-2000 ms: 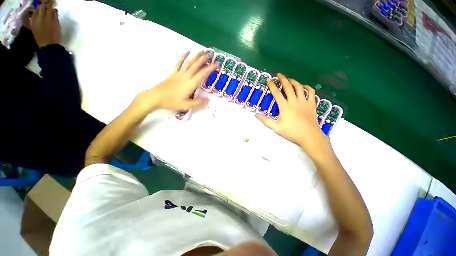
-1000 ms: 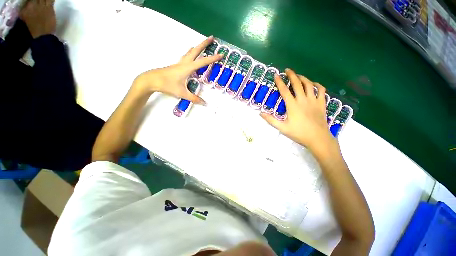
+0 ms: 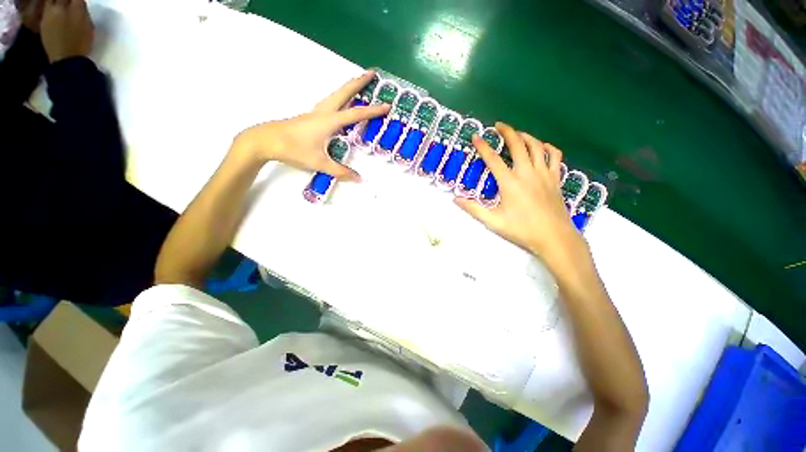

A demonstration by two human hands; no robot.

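Note:
A slanting row of several half-assembled units (image 3: 413, 144), with green boards above and blue battery cells below, lies side by side on the white bench by the green belt. My left hand (image 3: 305, 141) is spread at the row's left end, two fingertips on the leftmost units and the thumb below them. One separate unit (image 3: 321, 184) lies tilted just below that end, beside my left thumb. My right hand (image 3: 528, 196) lies over the right part of the row, fingers on the upper ends and thumb near the lower edge. It hides several units; whether it grips any is unclear.
The green belt (image 3: 530, 66) runs behind the white bench (image 3: 256, 53). A clear plastic tray (image 3: 495, 375) is near my body. A blue bin (image 3: 751, 402) is at lower right, a cardboard box (image 3: 66, 353) at lower left. A neighbour's dark sleeve (image 3: 84, 115) is at left.
Since the first frame, my left hand has moved slightly left and up with its fingers spread wider, uncovering the separate unit. My right hand stays over the row.

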